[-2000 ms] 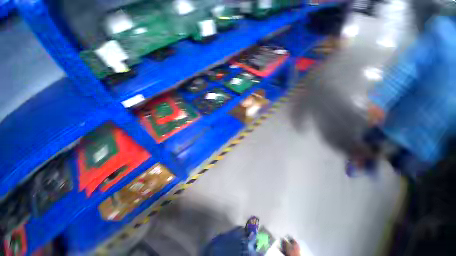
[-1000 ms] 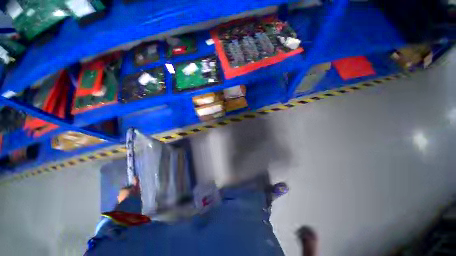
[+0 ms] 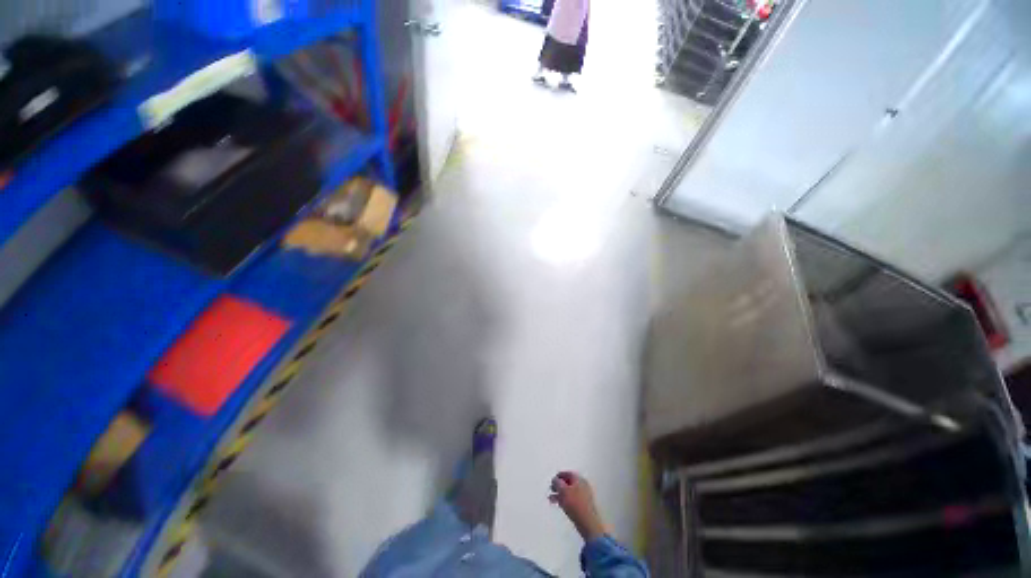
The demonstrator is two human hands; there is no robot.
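Note:
My right hand (image 3: 573,497) is small and a little blurred at the bottom centre, over the grey floor. Its fingers look loosely curled and I see nothing held in it; how far they are closed is unclear. Its light blue sleeve runs off the bottom edge. My left hand is out of the picture. One shoe (image 3: 485,429) shows on the floor in front of my blue smock. No trolley shows.
Blue shelving (image 3: 102,271) at left holds a black tote (image 3: 215,186), a red sheet (image 3: 215,352) and cardboard cartons (image 3: 345,215). Yellow-black tape (image 3: 288,373) edges it. A metal cabinet-like rack (image 3: 735,339) stands close at right. A person (image 3: 565,34) and dark stacks (image 3: 707,45) are far ahead.
My view has moved along the shelving and turned down the aisle. The left hand and the silver handle it was at have left the picture. The metal rack has come into view at right.

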